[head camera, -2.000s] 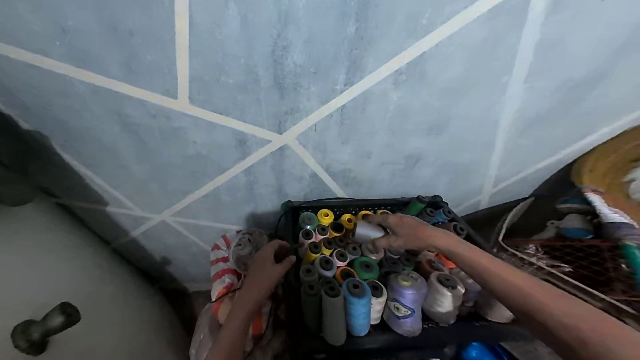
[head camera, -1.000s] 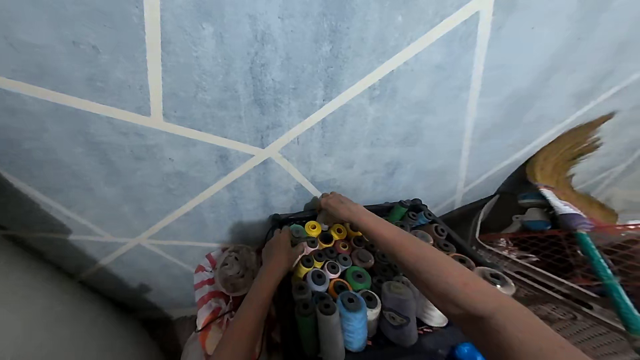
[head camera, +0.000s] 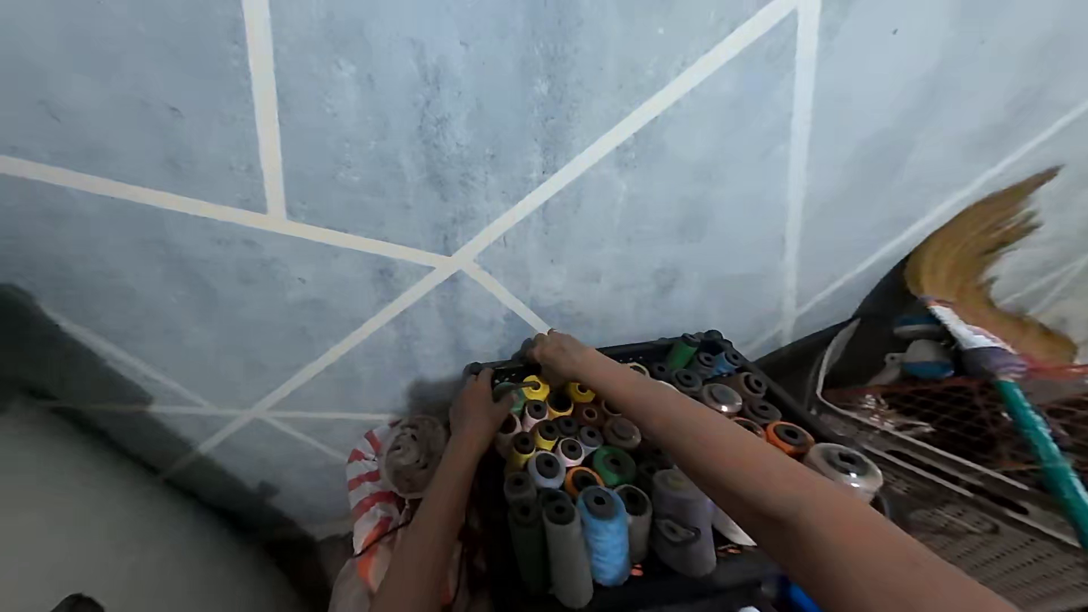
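Note:
A black plastic crate (head camera: 625, 350) against the wall holds many thread cones and spools, mostly upright. My left hand (head camera: 478, 408) is at its back left corner, by a green spool (head camera: 512, 398); whether it grips anything is unclear. At the back rim is my right hand (head camera: 557, 353), just behind the yellow spools (head camera: 535, 388), its fingers bent and partly hidden. Toward the front stand a light blue cone (head camera: 605, 535), a grey cone (head camera: 568, 552) and a pale purple cone (head camera: 682, 523). My right forearm covers part of the crate.
Left of the crate is a red-and-white striped bag (head camera: 367, 493) with a translucent bundle (head camera: 415, 455) on it. To the right are a broom (head camera: 969, 255) with a green handle and a red mesh basket (head camera: 901, 408). A painted wall (head camera: 527, 170) rises behind.
My right hand, which held a pale cone above the middle of the crate two seconds ago, has moved left to the back rim. My left hand has moved to the crate's back left corner.

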